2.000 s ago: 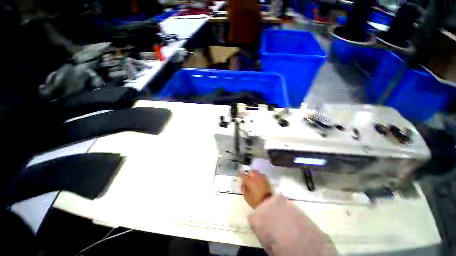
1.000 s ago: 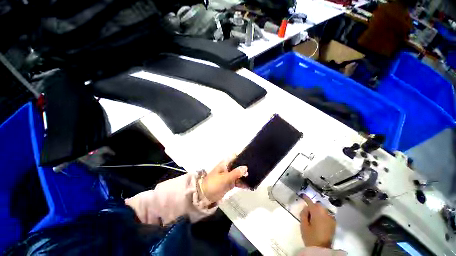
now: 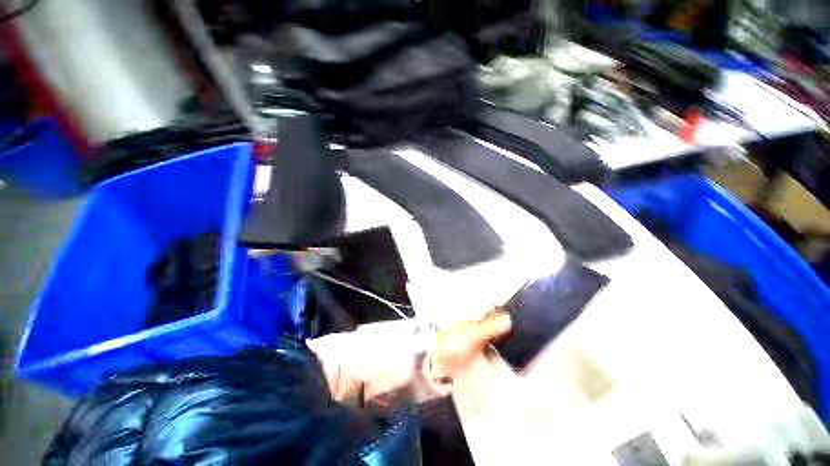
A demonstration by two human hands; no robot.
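Note:
A dark, flat rectangular piece lies at an angle over the white table. My left hand grips its near left edge, thumb on top; the hand is blurred. Whether the piece touches the table cannot be told. My right hand is not in view. Long curved black strap panels lie beyond: one just past my left hand, another to its right, one farther back. A wider black panel stack lies at the table's left end.
A blue bin with black pieces stands at left. Another blue bin stands behind the table at right. A bulky black heap lies beyond the panels. A small metal plate shows at the bottom right. The white table's edge curves right.
The view has swung left, and the sewing machine head and my right hand have left the picture. My left hand came into view earlier with the dark piece and still holds it.

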